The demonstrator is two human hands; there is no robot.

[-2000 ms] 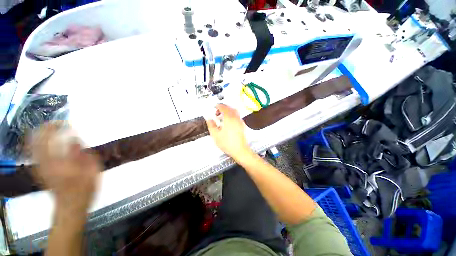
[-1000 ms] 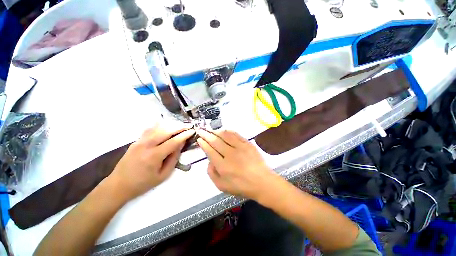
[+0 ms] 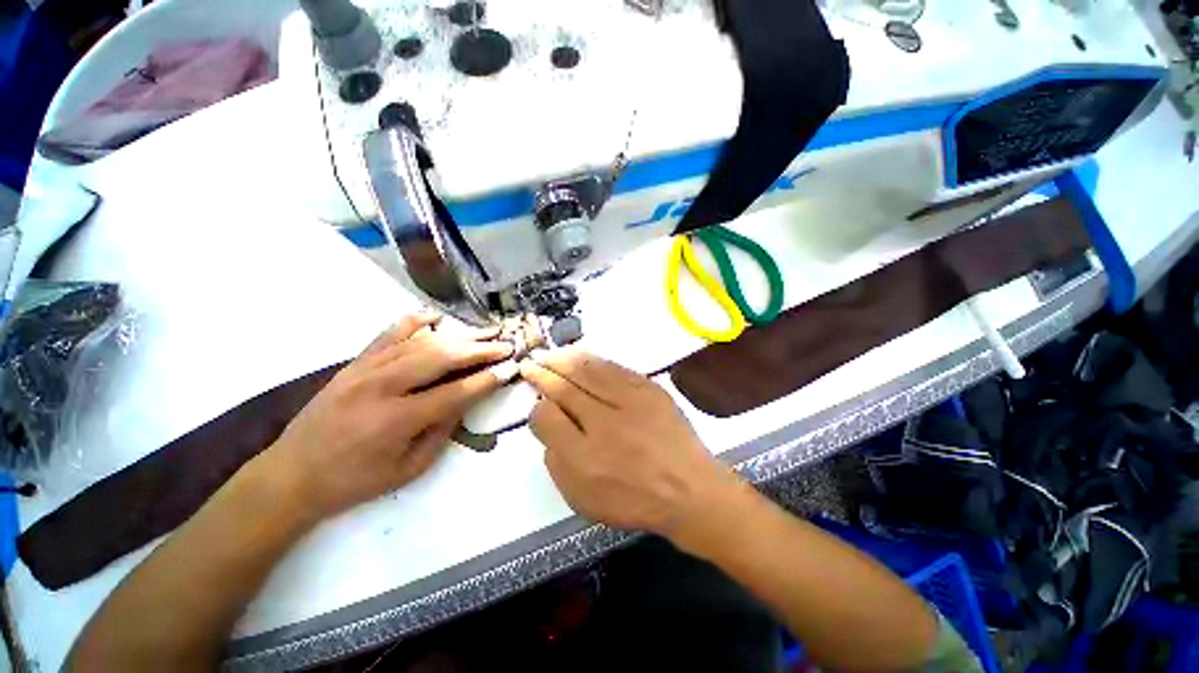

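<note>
A long dark brown fabric strip (image 3: 171, 473) lies on the table to the left and runs under my left hand (image 3: 381, 414) toward the needle. My left hand lies flat-fingered on its end, just in front of the presser foot (image 3: 546, 309). My right hand (image 3: 618, 434) is at the same spot, fingertips together beside the left fingertips. The fingertips hide the work, so I cannot tell whether the right hand pinches fabric. A second brown strip (image 3: 868, 329) with a rounded end lies flat to the right, touching neither hand.
The white sewing machine head (image 3: 526, 132) stands behind my hands, with a black strip (image 3: 776, 105) draped over it. Yellow and green scissor handles (image 3: 710, 296) lie under its arm. A measuring tape (image 3: 434, 592) edges the table. A plastic bag (image 3: 59, 355) is left; dark garments (image 3: 1039, 487) are right.
Since one second ago, my left fingers have spread flatter beside the needle and my right hand has shifted slightly down. Earlier, the hands were apart and the strip stretched between them.
</note>
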